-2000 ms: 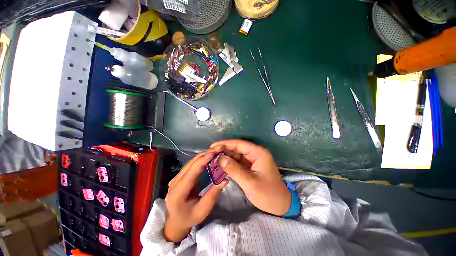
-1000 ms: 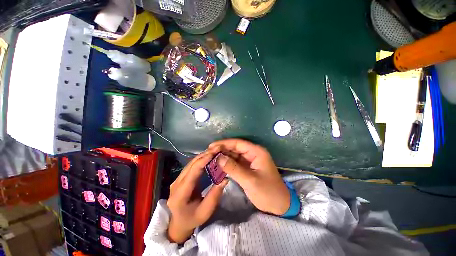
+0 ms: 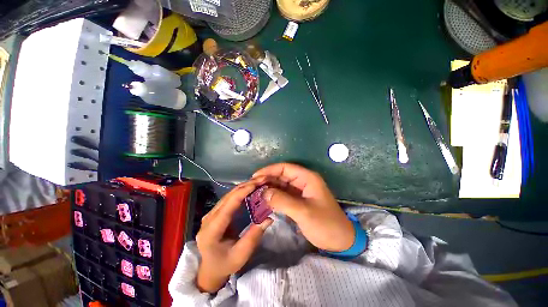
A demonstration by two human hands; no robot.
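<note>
A pink-magenta housing point(image 3: 259, 205), a rounded square with dark details on its face, is held in front of my body just off the mat's front edge. My left hand point(image 3: 229, 231) grips it from the left, its fingers around the far side and its thumb at the near corner. My right hand point(image 3: 309, 207) holds it from the right with the thumb on its upper right part. The fingers hide parts of its edges. A blue band is around my right wrist.
Black tray point(image 3: 112, 207) with pink units on a red crate at left; solder spool point(image 3: 146, 134), white bottles point(image 3: 157, 94) and parts jar point(image 3: 227, 85) behind. Silver tweezers point(image 3: 398, 127), white discs point(image 3: 339, 152) on the mat point(image 3: 354, 66). Orange handle point(image 3: 511, 57) over note paper point(image 3: 481, 120) at right.
Both hands still hold the pink housing, now slightly turned so more of its face shows. My right wrist has shifted slightly right.
</note>
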